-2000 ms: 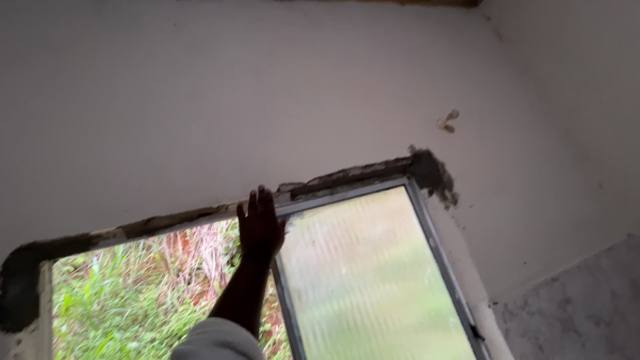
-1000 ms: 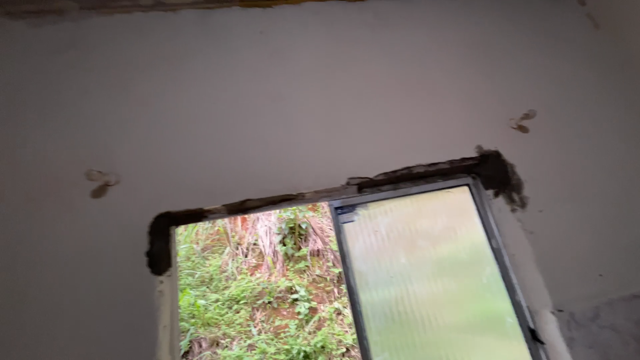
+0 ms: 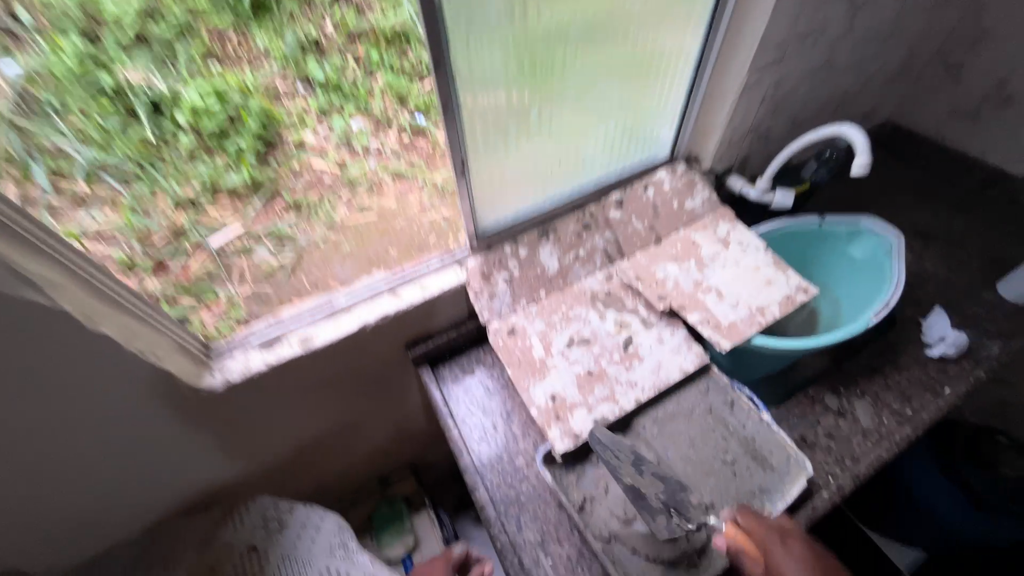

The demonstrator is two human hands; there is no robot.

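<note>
My right hand (image 3: 772, 544) grips the wooden handle of a mason's trowel (image 3: 644, 484) at the lower right. Its mortar-smeared blade lies over a shallow tray (image 3: 800, 472) of grey mortar (image 3: 704, 432) on the stone counter. Only part of my left hand (image 3: 452, 562) shows at the bottom edge, left of the counter; whether it holds anything is not visible. Mortar-stained tile pieces (image 3: 596, 356) lie beyond the tray, and one piece (image 3: 720, 280) reaches over the rim of a teal basin (image 3: 840, 264).
A sliding window with a ribbed glass pane (image 3: 576, 104) stands above the tiles, its left side open onto plants and soil. A white curved faucet (image 3: 816, 144) rises behind the basin. Crumpled white paper (image 3: 944, 332) lies on the counter (image 3: 512, 480). Items sit below, near my left hand.
The view has swung down from the top of the window to the counter. A hand was raised at the window's top frame two seconds ago; my right hand now holds a trowel.
</note>
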